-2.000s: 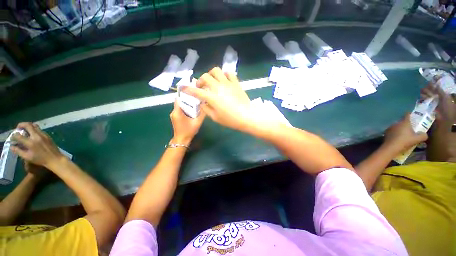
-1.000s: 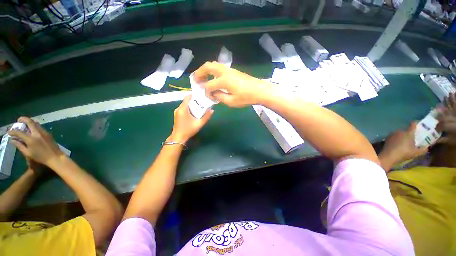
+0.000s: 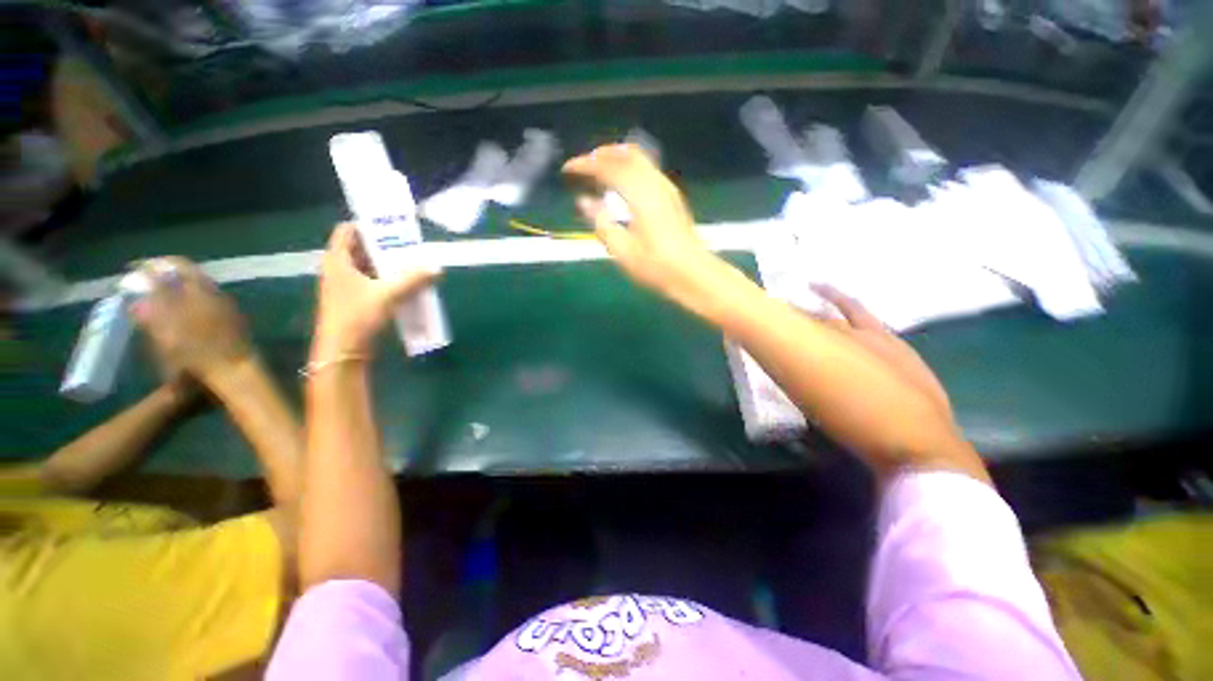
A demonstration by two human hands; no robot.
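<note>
My left hand holds a tall white carton upright over the pale strip, its dark print facing me. The carton's upper end looks like a raised flap, but it is blurred. My right hand is over the strip with fingers curled downward. A small white patch shows under its fingers; blur hides whether it is gripped. A translucent bagged product shows just behind that hand. Two more bagged products lie on the dark belt to the left.
A white carton lies under my right forearm. A leaflet pile is at right, with another person's hand by its near edge. More bagged products lie behind it. At left, another person's hands are by a white carton.
My hands have moved apart. My left hand went left with the carton, now shown full length; my right hand left the carton. Another person's hand has appeared near the leaflet pile.
</note>
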